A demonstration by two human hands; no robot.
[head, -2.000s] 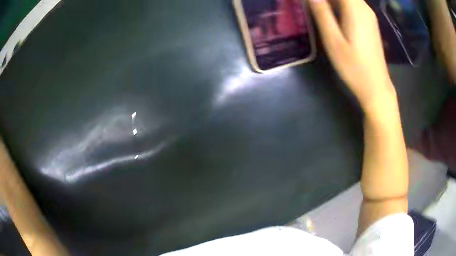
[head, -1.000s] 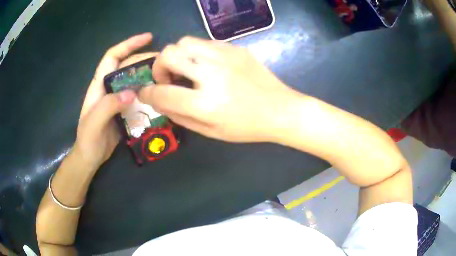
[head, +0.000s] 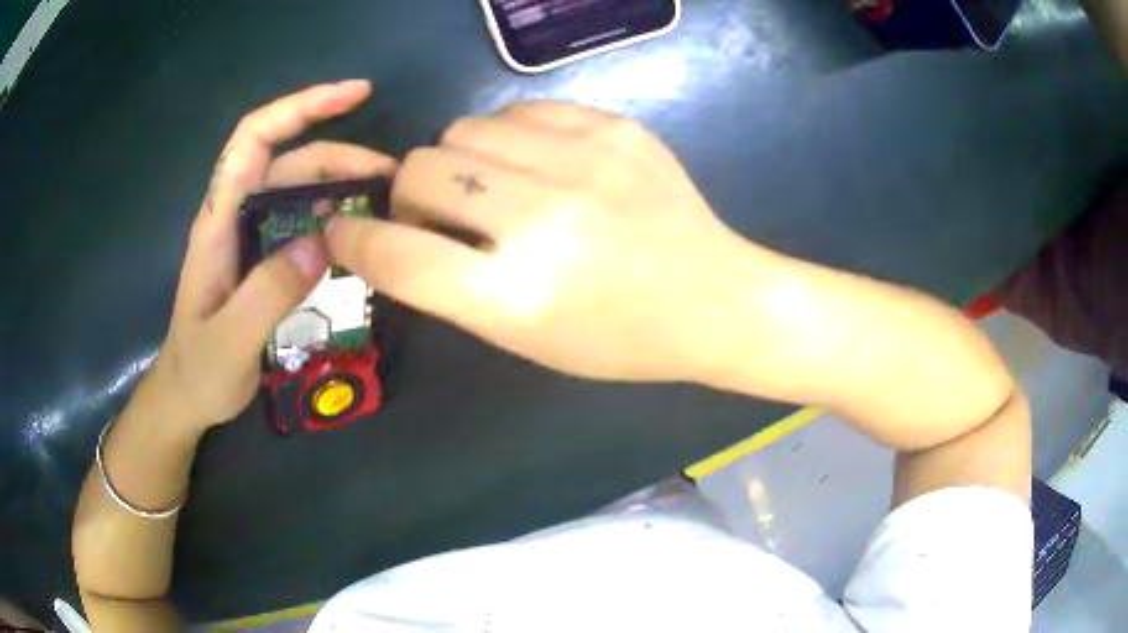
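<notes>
A half-assembled device unit (head: 334, 297), a black oblong frame with a green board and silver-white patches, is held above the dark tabletop. Its red lower end (head: 353, 371) surrounds a round yellow disc (head: 333, 397). My left hand (head: 229, 297) grips the unit from its left side, thumb on the board and fingers behind the top. My right hand (head: 544, 247) is at the upper right edge, its thumb and fingers bent around the frame's corner. Whether a small part is between the right fingertips is hidden.
A smartphone (head: 581, 31) lies beyond my hands, cut by the top edge. An open dark blue box (head: 946, 22) is at the upper right. Another person's sleeve (head: 1076, 284) is at the right. A yellow line (head: 755, 443) runs along the grey floor.
Two seconds ago my right hand was at the phone and box; both hands then came to the unit. Since one second ago the unit has turned more upright and shifted slightly left and down.
</notes>
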